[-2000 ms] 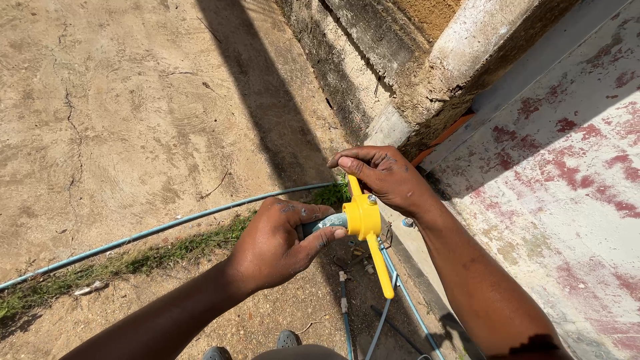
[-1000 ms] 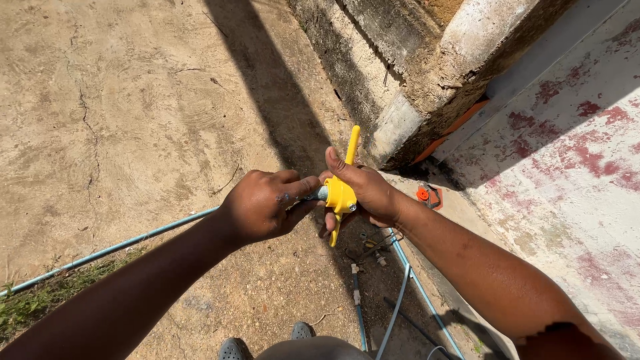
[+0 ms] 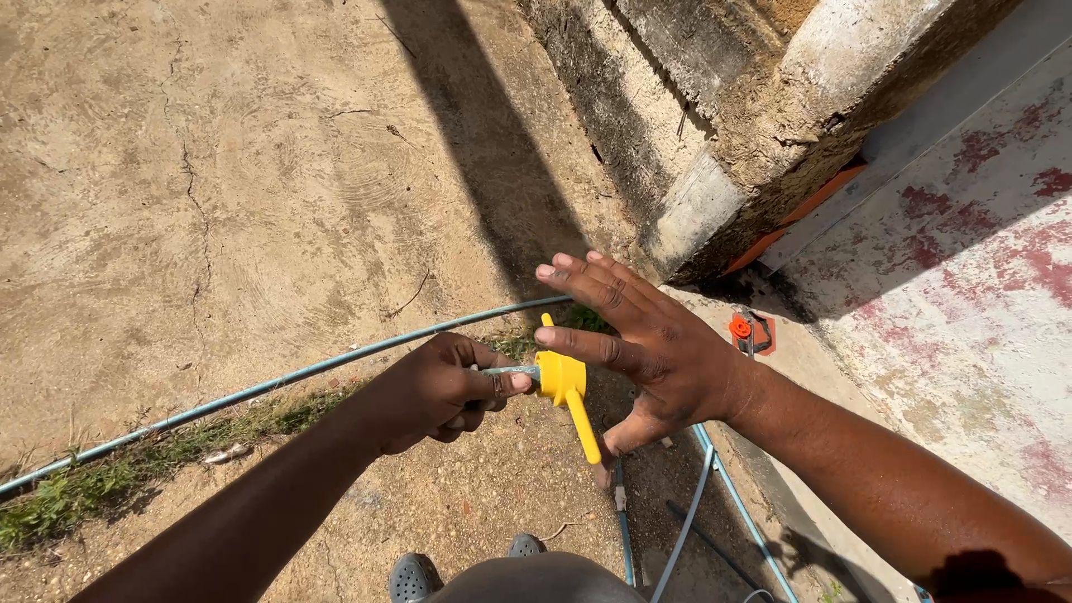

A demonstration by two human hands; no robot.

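My left hand (image 3: pixel 456 387) grips a short grey-blue pipe (image 3: pixel 517 370) between thumb and fingers. On the pipe's right end sits a yellow two-handled tool (image 3: pixel 563 377), seemingly a pipe threader; one handle points down and right, the other up and partly behind my fingers. My right hand (image 3: pixel 649 347) is spread just right of the yellow tool, its fingers reaching over the upper handle and its thumb low. Whether it touches the tool is hard to tell.
A long blue pipe (image 3: pixel 335 358) crosses the concrete ground beside a grass strip. More pipes (image 3: pixel 741 502) lie at lower right. A red-orange object (image 3: pixel 752 332) rests near the peeling painted wall (image 3: pixel 963 293). A rough masonry corner (image 3: pixel 712 184) stands ahead, and clogs (image 3: pixel 412 578) show below.
My right hand has gone from closed around the yellow tool to spread beside it. The tool's handles have changed angle. My left hand keeps its grip on the pipe.
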